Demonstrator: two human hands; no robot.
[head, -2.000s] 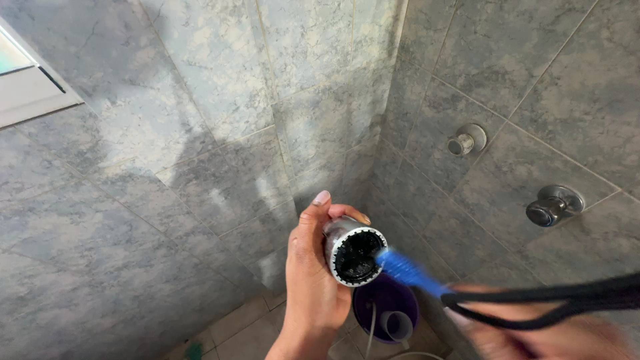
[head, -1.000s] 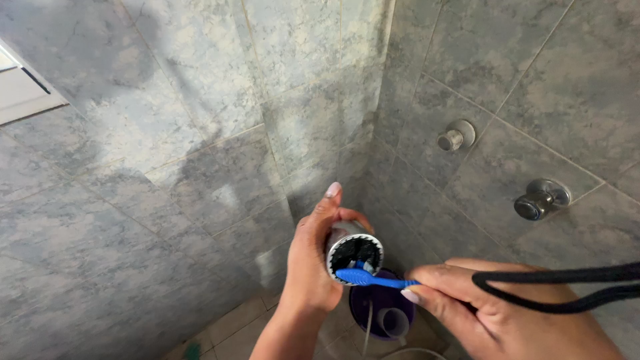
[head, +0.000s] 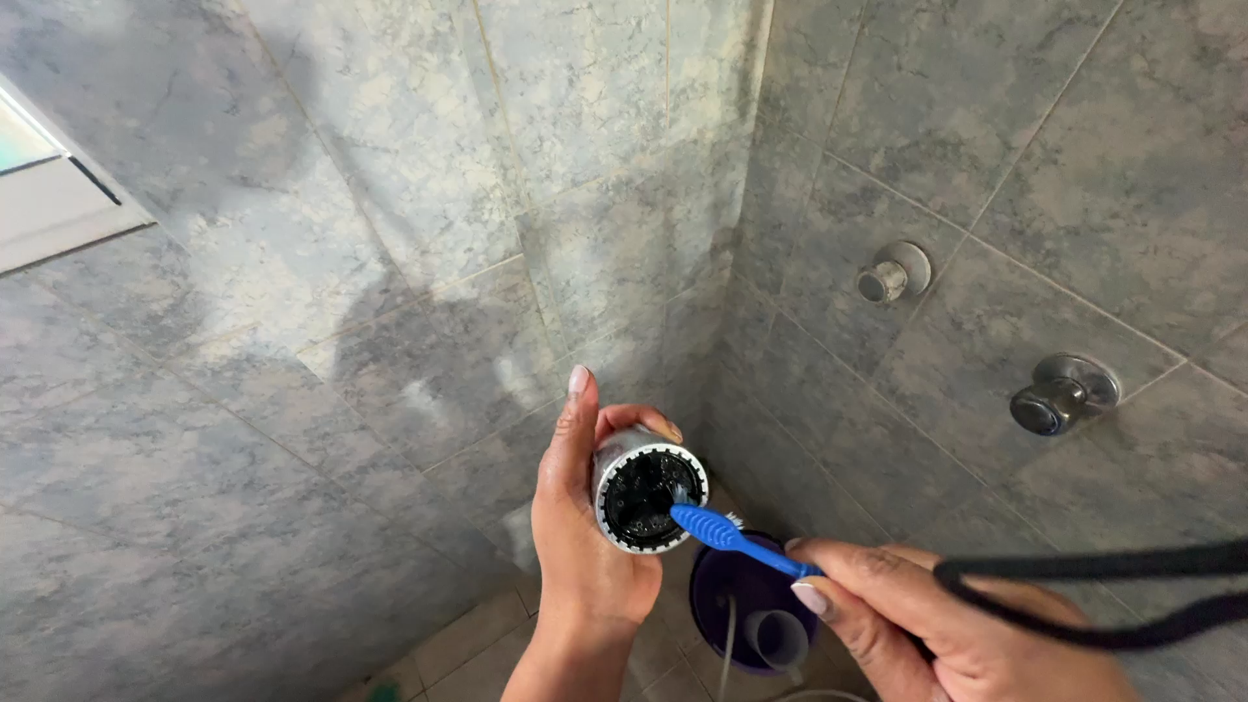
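Note:
My left hand (head: 595, 526) is wrapped around a cylindrical part (head: 651, 497) with a white notched rim and a wet black inside, its open end facing me. Between thumb and fingers, my right hand (head: 936, 604) grips a blue toothbrush (head: 736, 538). The brush head lies at the right side of the rim, with its ridged back toward me; part of the bristles is hidden. A black cord (head: 1092, 565) crosses in front of my right hand.
Below my hands, a purple bucket (head: 704, 595) stands on the tiled floor, with a clear cup (head: 777, 639) and a thin hose (head: 728, 643) in it. Two metal knobs (head: 882, 281) (head: 1053, 402) stick out of the right tiled wall. A window frame (head: 58, 210) is at upper left.
The toothbrush head has shifted from the lower part of the opening to its right side. Two seconds ago it was also at the right side, blurred. My left hand keeps hold of the cylindrical part.

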